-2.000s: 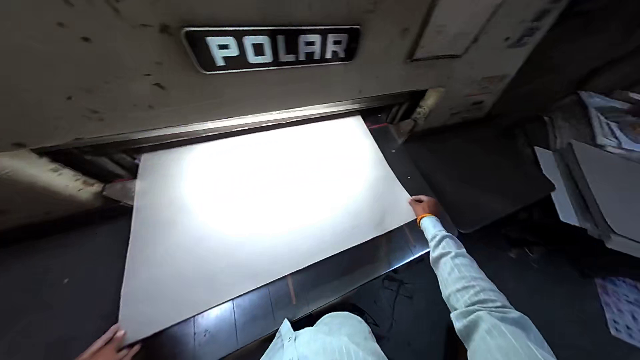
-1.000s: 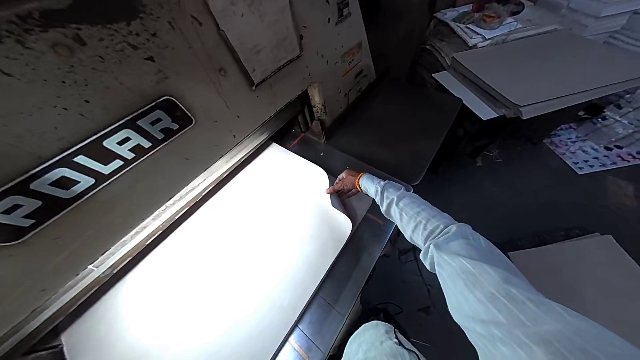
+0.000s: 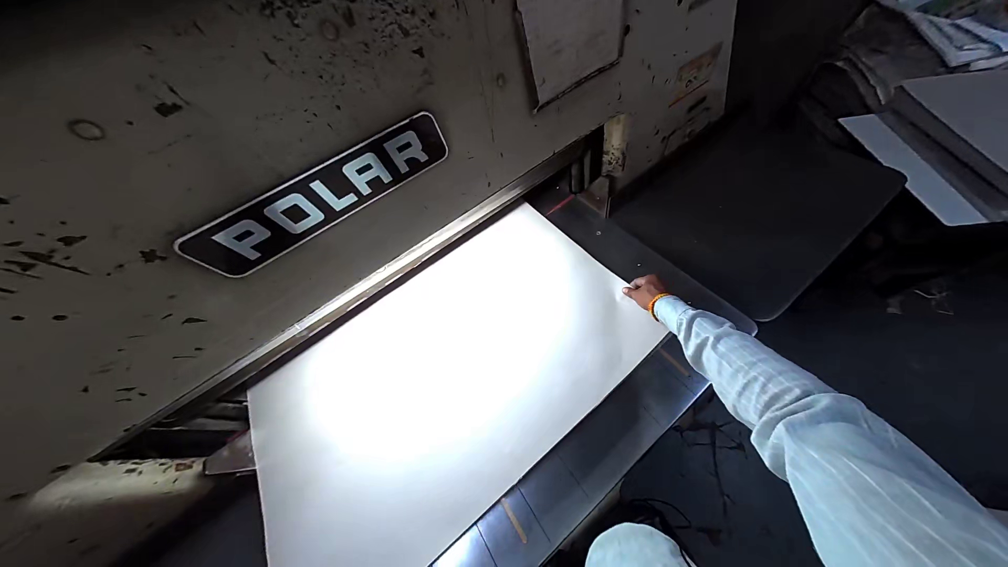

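A large white paper or board sheet (image 3: 472,354) lies on the metal bed (image 3: 571,465) of a Polar paper cutting machine (image 3: 339,87), its far edge under the machine's front. Bright light washes out its middle. At the sheet's right edge, my right hand (image 3: 646,290), with an orange band at the wrist, pinches the edge between thumb and fingers. The sheet's near left part runs out of the bottom of the view. My left hand is out of view.
A dark side table (image 3: 756,213) extends to the right of the bed. Beyond it, at the upper right, stand stacked grey boards (image 3: 965,118) and loose papers (image 3: 953,35). A dark cable (image 3: 657,512) lies below the bed's front edge.
The sheet's right corner, curled up one second ago, now lies flatter. My left hand, at the sheet's near left corner two seconds ago, is out of view. The view has swung about.
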